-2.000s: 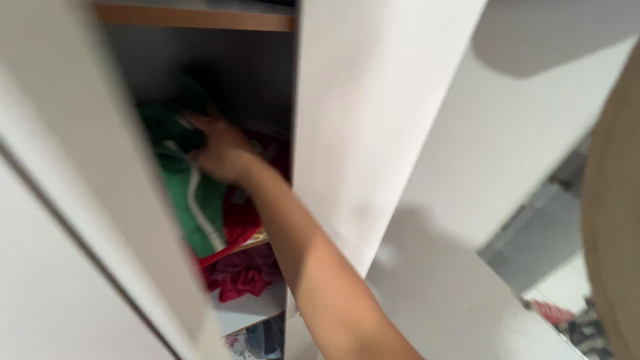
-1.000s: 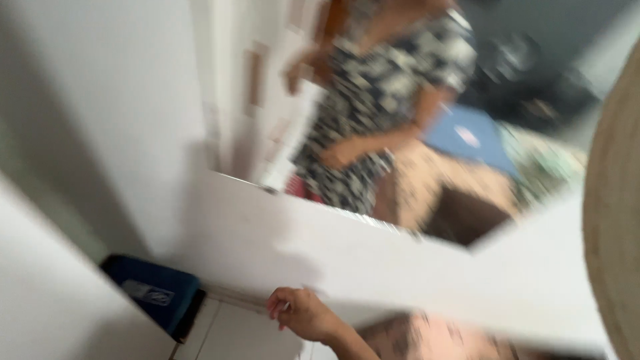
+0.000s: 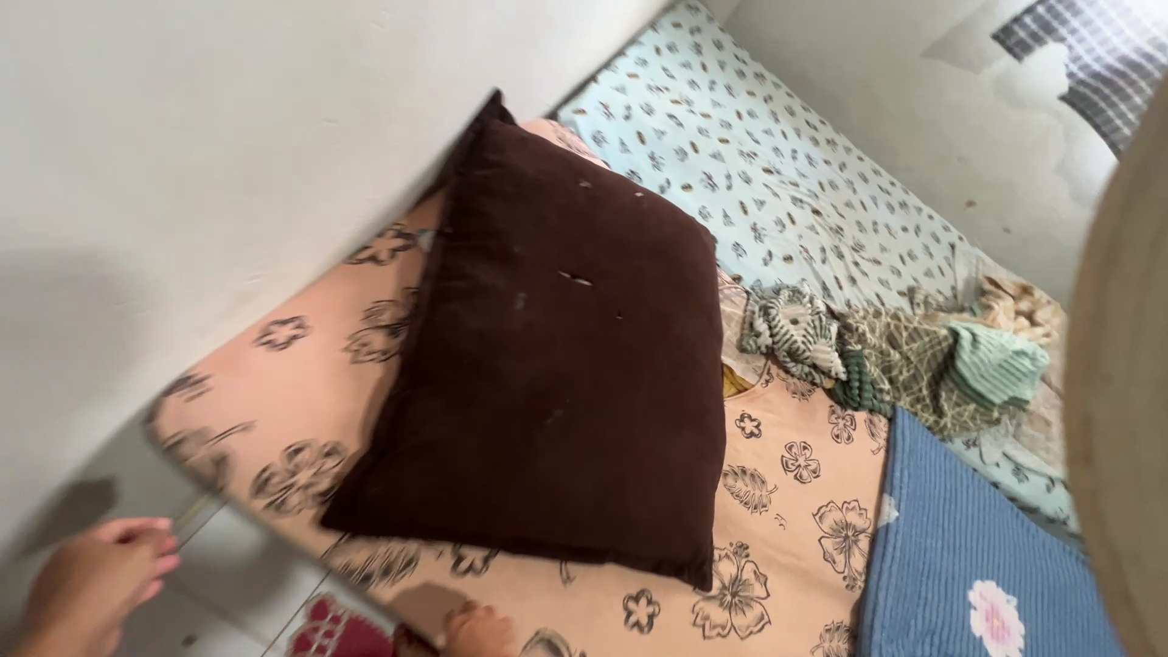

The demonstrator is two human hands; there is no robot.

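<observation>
A large dark brown pillow (image 3: 566,356) lies on a bed with a peach floral sheet (image 3: 785,511). Low at the left edge, my left hand (image 3: 100,575) hangs over the tiled floor, its fingers loosely curled and nothing seen in it. My right hand (image 3: 476,630) is at the bottom edge, over or on the sheet just below the pillow; it is partly cut off, and its fingertips look curled. A folded blue ribbed cloth with a pink and white flower (image 3: 967,547) lies to the right of the pillow.
Behind is a mattress with a light blue patterned sheet (image 3: 730,164). Crumpled clothes (image 3: 912,365) lie at its near edge. A white wall (image 3: 201,137) rises at the left. A red and white crocheted mat (image 3: 333,630) is on the floor. A blurred beige edge (image 3: 1118,365) blocks the far right.
The view has swung from a cupboard, where a hand reached among green and red clothes, past a mirror to the bed. Both hands are now low in view, away from the cupboard.
</observation>
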